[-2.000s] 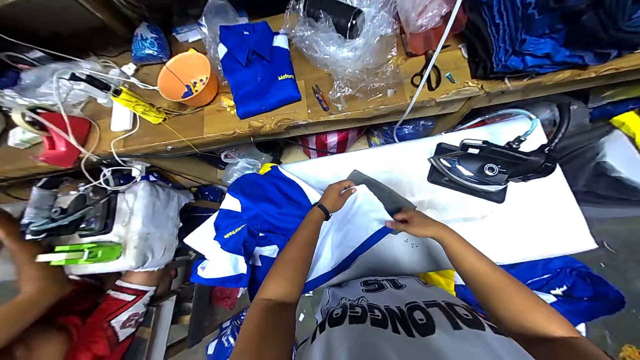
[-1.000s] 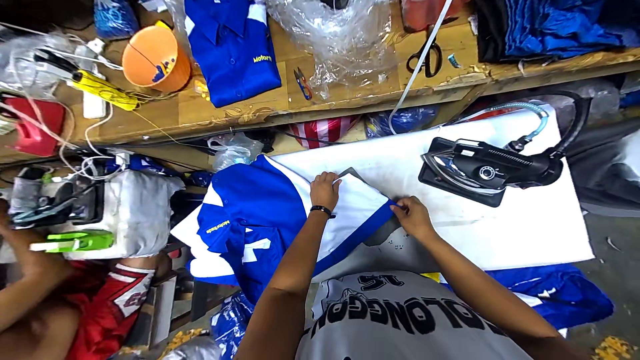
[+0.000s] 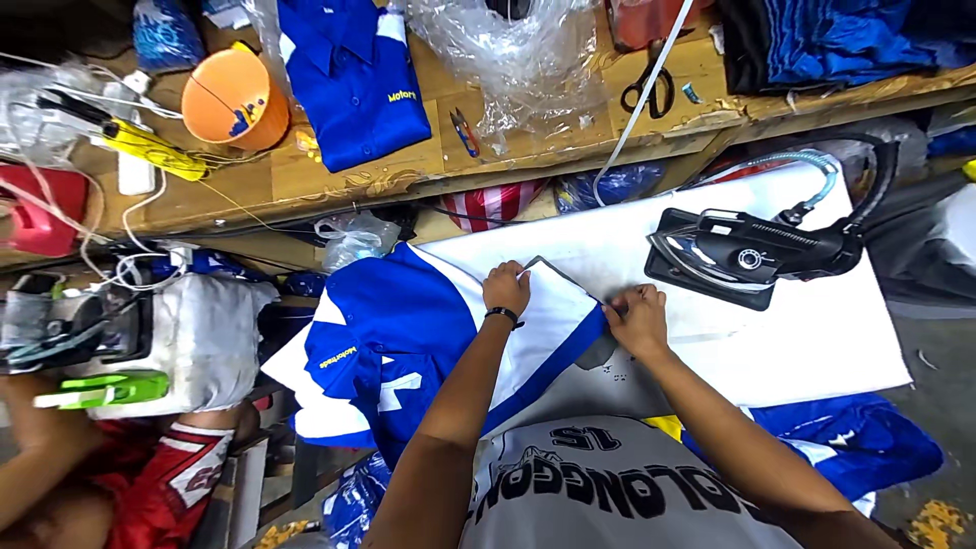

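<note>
A blue and white shirt (image 3: 404,305) lies spread on a white-covered ironing board (image 3: 808,343), over a thin grey sheet (image 3: 596,349). My left hand (image 3: 507,290) rests on the white panel by its upper edge, fingers bent; whether it pinches the cloth is unclear. With my right hand (image 3: 639,319) I pinch the pointed corner where the blue border meets the white panel. To the right of that hand, a black steam iron (image 3: 751,252) sits on a dark rest plate on the board, its hose curving up behind.
Along the wooden table (image 3: 457,171) are a folded blue shirt (image 3: 358,91), an orange bucket (image 3: 236,99), thread snips (image 3: 464,133), black scissors (image 3: 656,91) and clear plastic. Another person (image 3: 46,450) sits at the left beside a second padded board (image 3: 217,343). More blue garments (image 3: 854,442) hang at lower right.
The white panel's lower corner, by my right hand, now covers more of the grey sheet than two seconds ago. My left hand stays near the panel's upper edge.
</note>
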